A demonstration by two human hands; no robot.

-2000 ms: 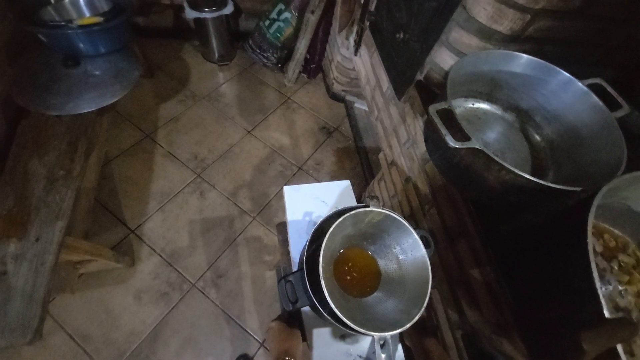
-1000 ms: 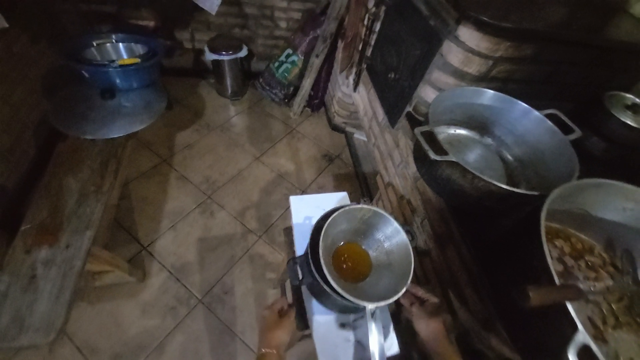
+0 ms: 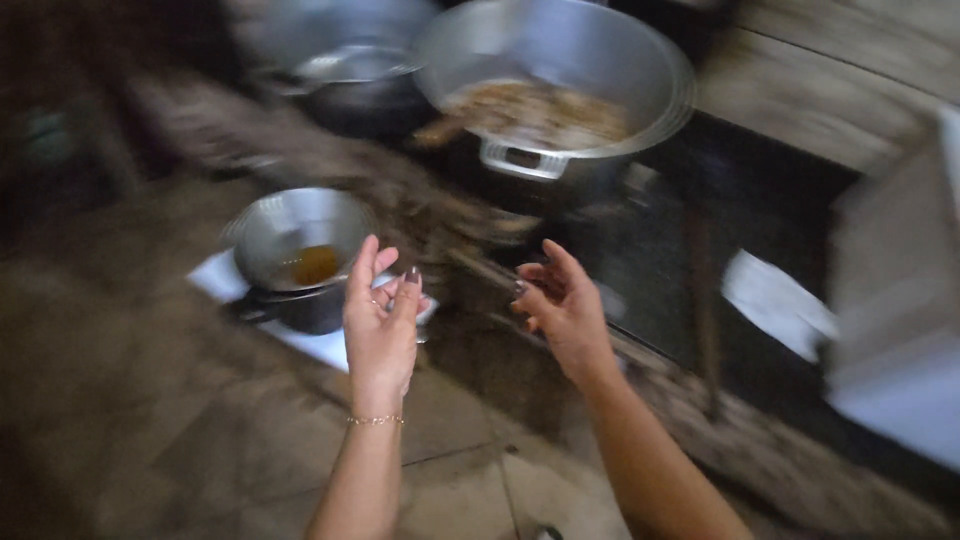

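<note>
Both my hands are raised and empty, with fingers apart. My left hand [image 3: 382, 311], with a bracelet at the wrist, is just right of a metal strainer or pan [image 3: 255, 240] holding some amber liquid [image 3: 315, 264]; whether it touches the rim is unclear. That vessel rests on a dark pot [image 3: 311, 311], which stands on a white surface [image 3: 319, 346]. My right hand [image 3: 562, 311] hangs in front of the dark stove top, below a large metal pot [image 3: 652, 97] of brownish food pieces [image 3: 540, 116]. A wooden handle [image 3: 437, 131] sticks out over that pot's near rim.
Another large metal pot [image 3: 352, 64] stands at the upper left of the food pot. A crumpled white piece [image 3: 776, 300] lies on the dark stove top [image 3: 667, 262] at the right. The stove's edge runs diagonally above the tiled floor [image 3: 442, 442]. Much is blurred by motion.
The view has swung right, toward the stove. A second ago my hands were low beside the dark pot with the metal vessel; now both are raised in front of me, apart and empty.
</note>
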